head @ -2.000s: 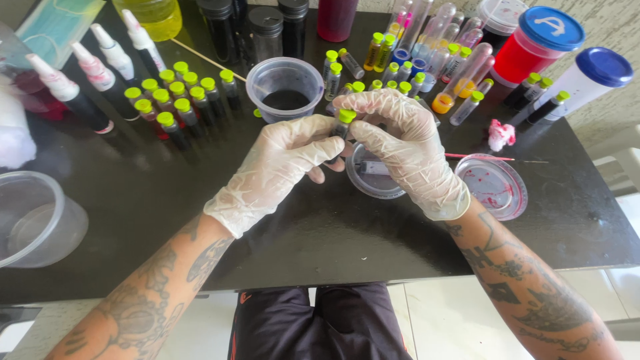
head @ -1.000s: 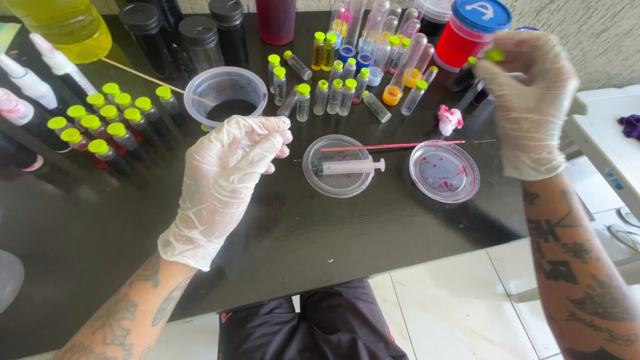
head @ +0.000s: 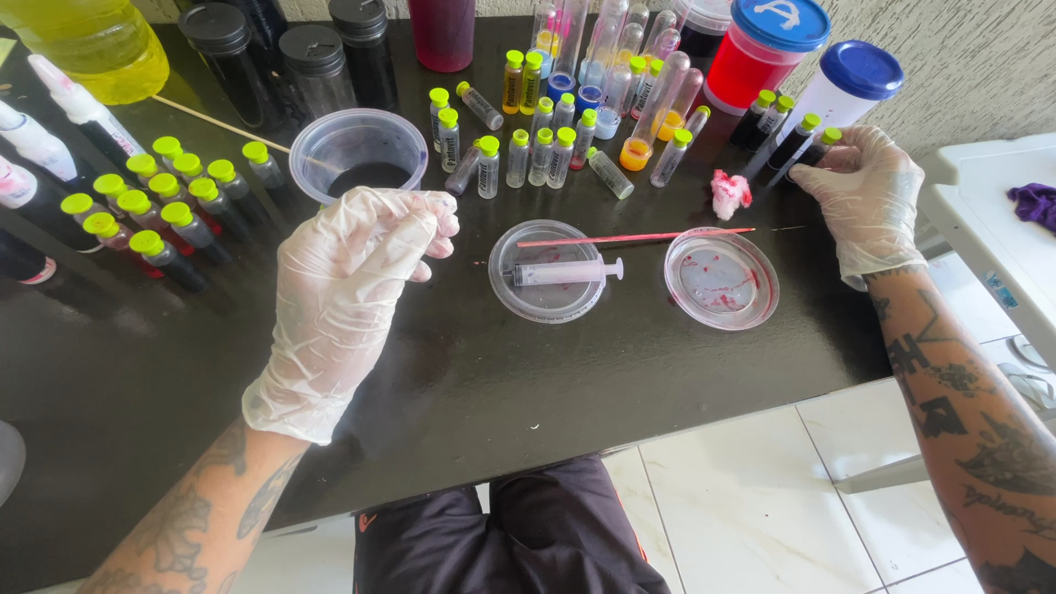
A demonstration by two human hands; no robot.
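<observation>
My gloved right hand (head: 866,194) has its fingers on a dark-filled vial with a lime-green cap (head: 825,144), standing beside several like it at the right. My gloved left hand (head: 355,305) is raised before a clear plastic tub of dark liquid (head: 356,148); its fingertips are pinched together, and whether something small is between them cannot be told. A plastic syringe (head: 561,272) lies on a round clear lid (head: 503,289). To its right is a shallow clear dish (head: 722,318) with red stains. A thin red stick (head: 635,238) rests across the edges of both.
Green-capped vials (head: 173,214) are grouped at the left, near bottles with pointed tips (head: 82,91). More vials (head: 540,157) and upright clear tubes (head: 660,91) fill the back middle. Red-stained cotton (head: 730,194) lies near a blue-lidded red container (head: 763,58). A white plastic stand (head: 982,190) is at the right.
Two seconds ago both hands were together around a green-capped vial. My right hand has since carried it to the right and down to the dark vials there. My left hand stays raised near the tub.
</observation>
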